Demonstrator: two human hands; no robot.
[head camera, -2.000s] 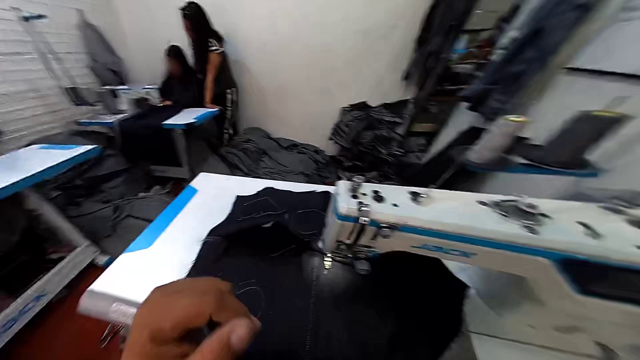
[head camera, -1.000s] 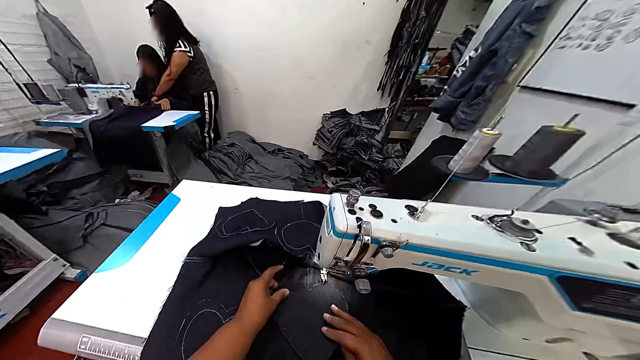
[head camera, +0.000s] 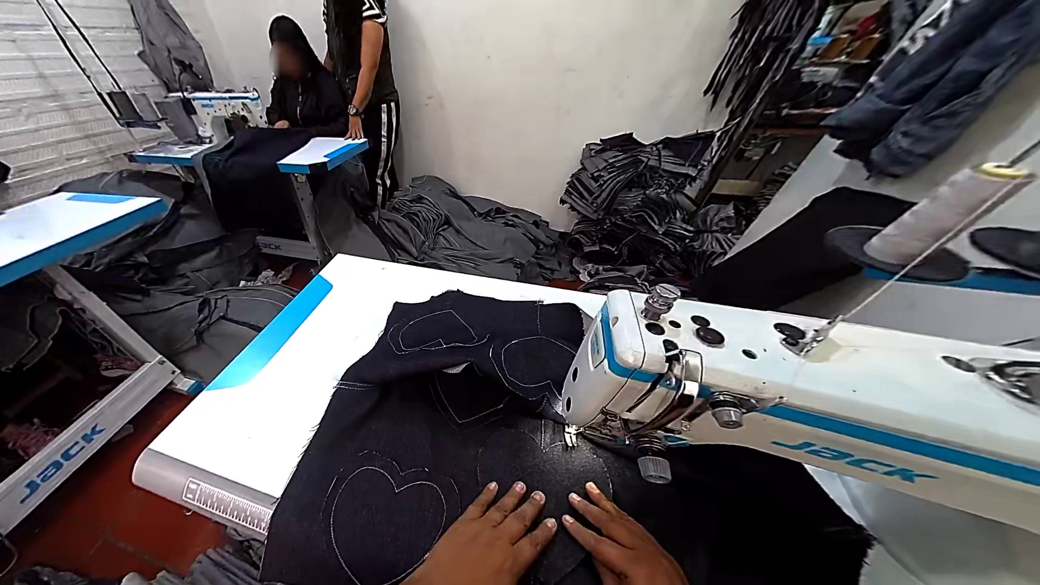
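Dark denim fabric (head camera: 390, 439) with stitched heart outlines lies over the sewing table (head camera: 301, 341) and under the head of a white and blue Jack sewing machine (head camera: 731, 382). The presser foot (head camera: 571, 436) is down at the cloth in a spot of light; whether it presses on it I cannot tell. My left hand (head camera: 496, 540) rests flat on the denim just in front of the foot, fingers spread. Beside it, palm down on the same cloth, is my right hand (head camera: 621, 540), also with fingers apart. Neither hand grips anything visible.
A thread cone (head camera: 942, 215) stands at right, its thread running to the machine. Beyond the table lie piles of grey fabric (head camera: 471, 227) and stacked dark pieces (head camera: 634, 195). Two people (head camera: 313, 97) are at another sewing machine (head camera: 227, 114). Another table (head camera: 73, 227) stands at left.
My hands have drawn back from near the presser foot toward the front edge. Two seconds ago only one hand showed, raised over the cloth. The view has shifted.
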